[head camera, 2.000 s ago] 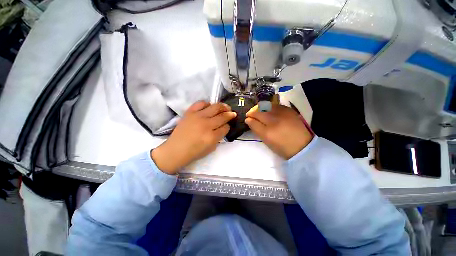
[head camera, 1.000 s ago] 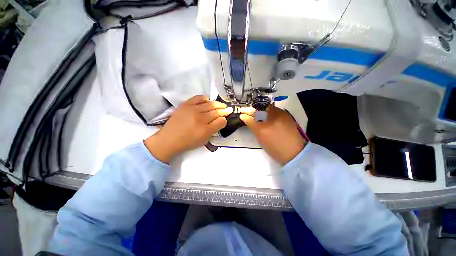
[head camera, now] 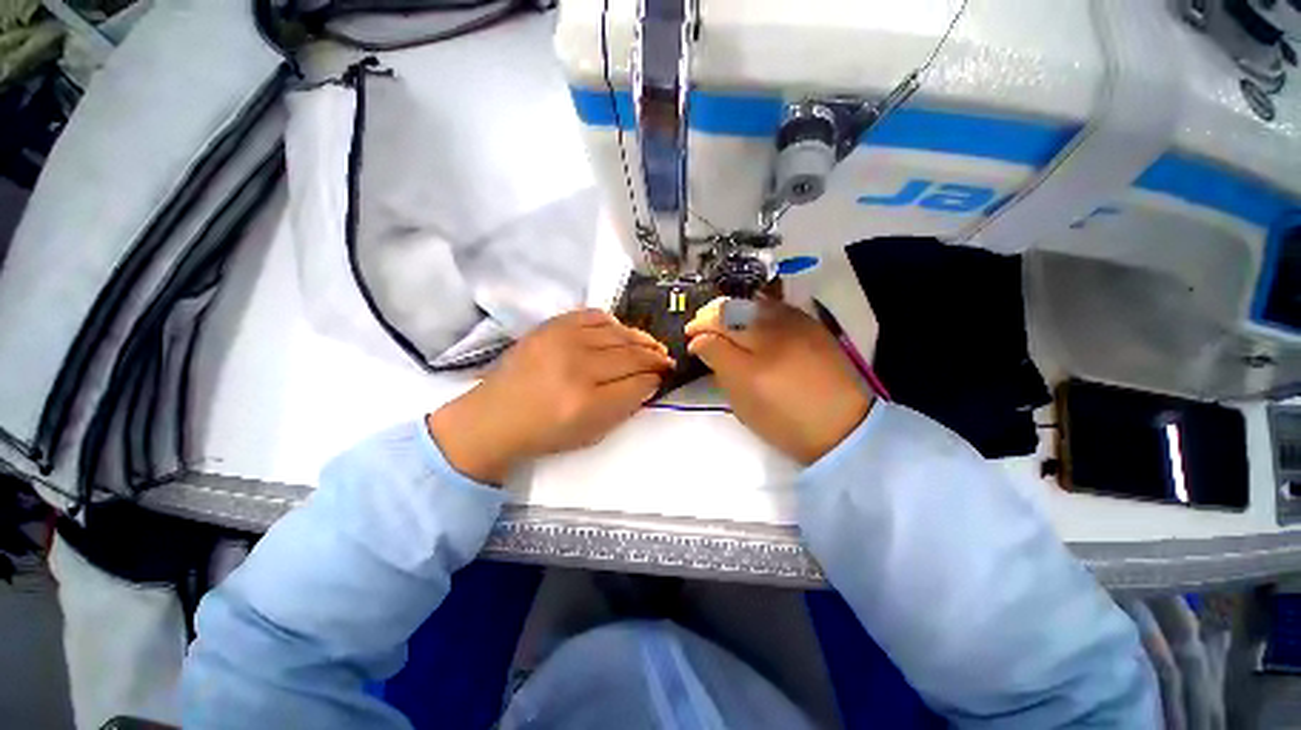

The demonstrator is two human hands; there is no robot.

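Observation:
A small black piece (head camera: 651,297) lies flat under the presser foot and needle area (head camera: 674,271) of the white sewing machine (head camera: 856,114). My left hand (head camera: 557,388) has its fingertips on the piece's left and lower part. My right hand (head camera: 782,374) pinches or presses it at the right side, close to the needle. A pale grey garment panel (head camera: 442,214) with a dark edge lies left of the needle, its near corner beside my left hand. Whether it is joined to the black piece is hidden.
A stack of panels (head camera: 136,285) lies far left. Black pieces (head camera: 949,335) lie right of my right hand, with a phone (head camera: 1153,445) beyond. A thin pink tool (head camera: 860,364) lies by my right wrist. A ruler strip (head camera: 642,548) runs along the front edge.
Since a second ago, both hands have drawn slightly back from the needle, and more of the black piece shows. The camera view has shifted slightly.

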